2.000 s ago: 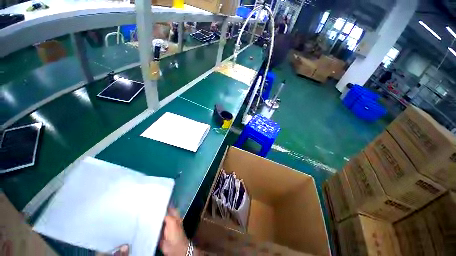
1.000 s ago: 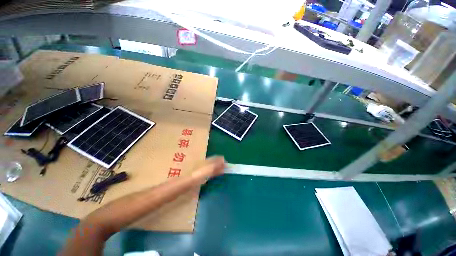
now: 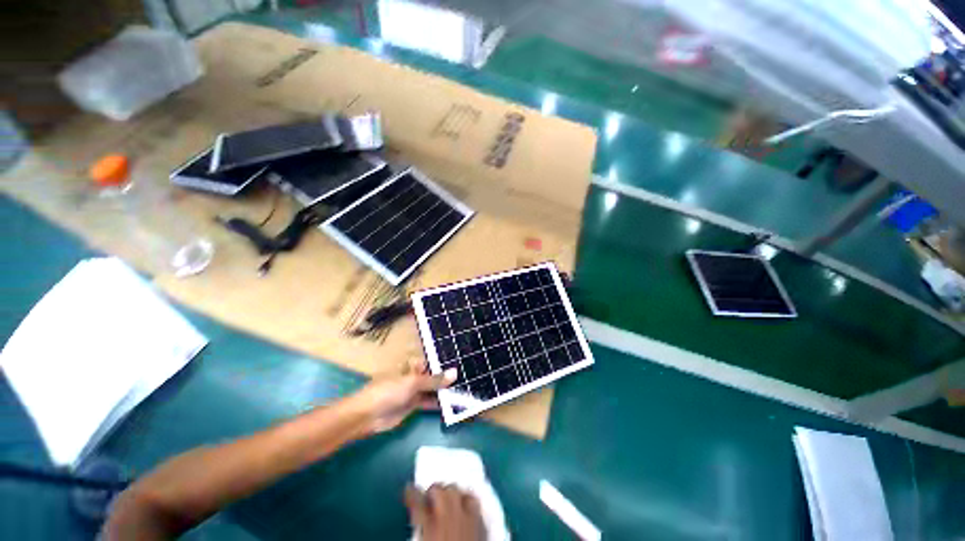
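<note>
A solar panel (image 3: pixel 506 336) with white grid lines and a pale frame is held by my left hand (image 3: pixel 407 396) at its lower left corner, thumb on the front face. The panel is tilted above the cardboard edge and green bench. My right hand (image 3: pixel 447 515) is at the bottom edge, partly cut off, with its fingers bunched on a white wiping cloth (image 3: pixel 450 467) on the bench. A narrow white strip (image 3: pixel 569 511) lies to its right.
Flattened cardboard (image 3: pixel 529 159) bears several panels (image 3: pixel 398 224), dark cables (image 3: pixel 259 235), an orange-capped bottle (image 3: pixel 110 169) and a clear tray (image 3: pixel 132 72). White sleeves (image 3: pixel 95 354) lie left, white packets (image 3: pixel 847 486) right. Another panel (image 3: pixel 741 283) lies beyond the bench rail.
The view has swung left from the carton to the cardboard. The white packet has left my hands. My left hand has taken a panel from beyond the rail; my right hand is now on the cloth.
</note>
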